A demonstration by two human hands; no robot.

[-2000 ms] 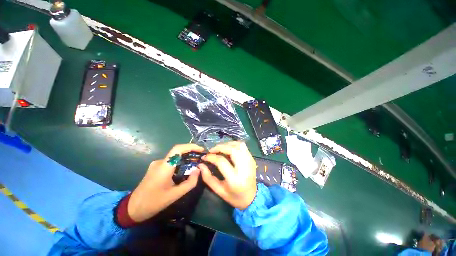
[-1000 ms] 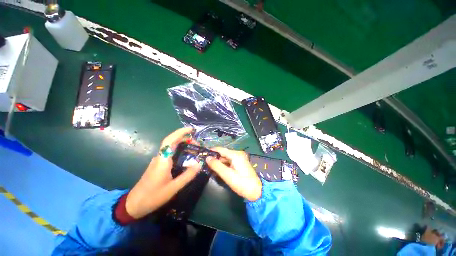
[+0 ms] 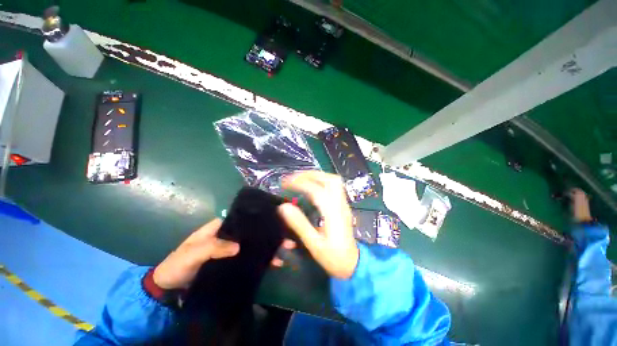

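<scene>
A phone unit (image 3: 238,246) is held at the front centre, its plain black side up, tilted and slightly blurred. My left hand (image 3: 196,255) grips its left edge, with fingertips also showing at the right edge from beneath. My right hand (image 3: 325,219) is at the upper right corner, blurred, thumb and fingers apart. A tiny red spot shows near its thumb. Whether the right hand touches the phone or holds a small part cannot be told.
Open phone units lie at left (image 3: 113,138), by the rail (image 3: 348,164) and partly behind my right hand (image 3: 379,228). A shiny bag (image 3: 267,145), small clear bag (image 3: 431,213), white paper (image 3: 400,196), bottle (image 3: 74,51), white box (image 3: 34,115) and post (image 3: 500,88) surround them. Another person's arm (image 3: 590,270) is right.
The held phone unit has turned from its open board side to its plain black side. My left hand has shifted down along it. The other person's arm has reached up towards the conveyor.
</scene>
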